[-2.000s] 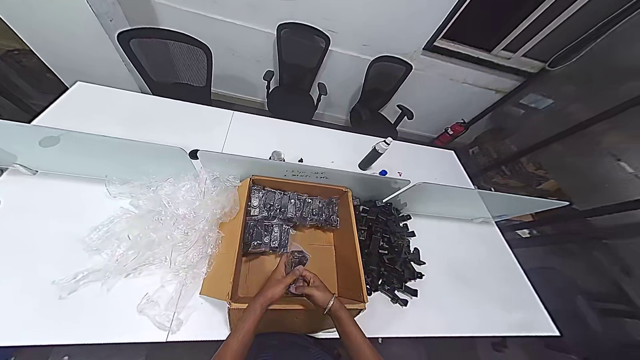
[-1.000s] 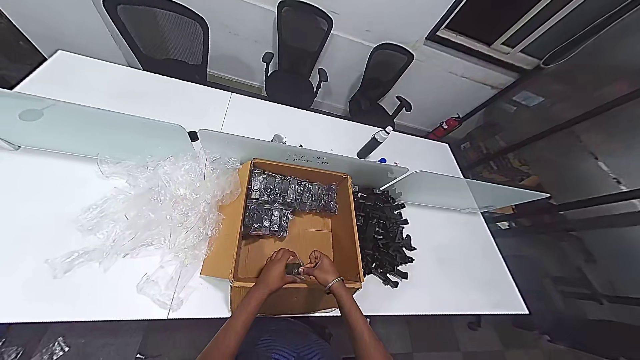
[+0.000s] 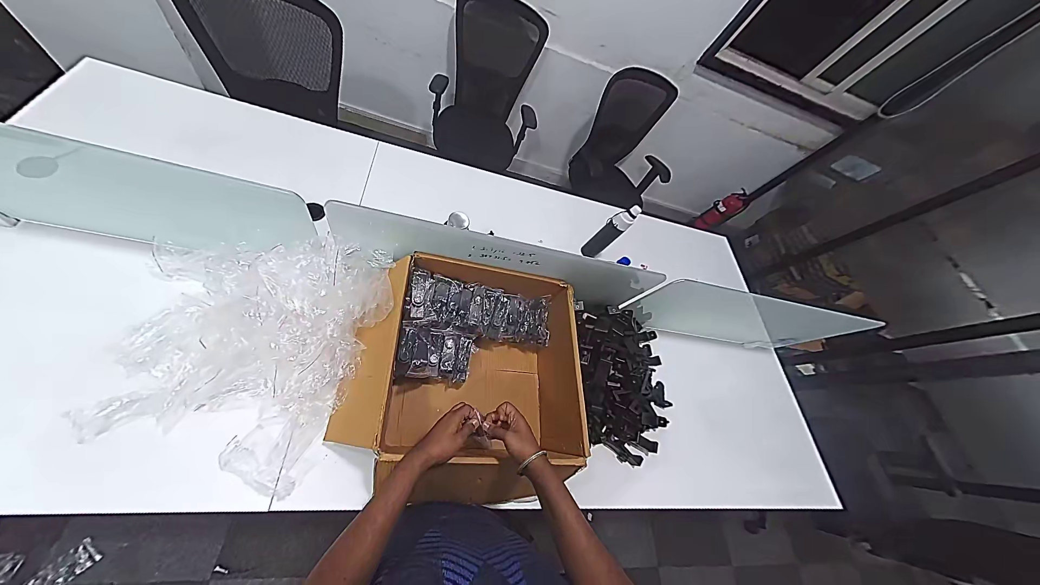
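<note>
Over the near part of an open cardboard box [image 3: 578, 382], my left hand [image 3: 447, 432] and my right hand [image 3: 510, 431] pinch a small clear plastic bag [image 3: 481, 437] between their fingertips. What the bag holds is mostly hidden by the fingers. Inside the box, rows of dark parts in clear bags [image 3: 479, 310] line the far side, with a shorter row [image 3: 434, 354] at the left. A heap of loose black plastic parts [image 3: 621, 382] lies against the box's right side. To the left spreads a large pile of clear plastic bags [image 3: 252, 333].
A glass divider [image 3: 390, 227] bearing writing runs behind the box across the white table [image 3: 731, 422]. Beyond it stands a dark bottle with a white top [image 3: 611, 232], near a blue cap [image 3: 624, 261]. Mesh chairs [image 3: 487, 89] line the far side. A fire extinguisher [image 3: 721, 210] is at the wall.
Two seconds ago a dark part in clear plastic showed between my hands; now only the bag shows at my fingertips. Both hands remain over the near part of the box.
</note>
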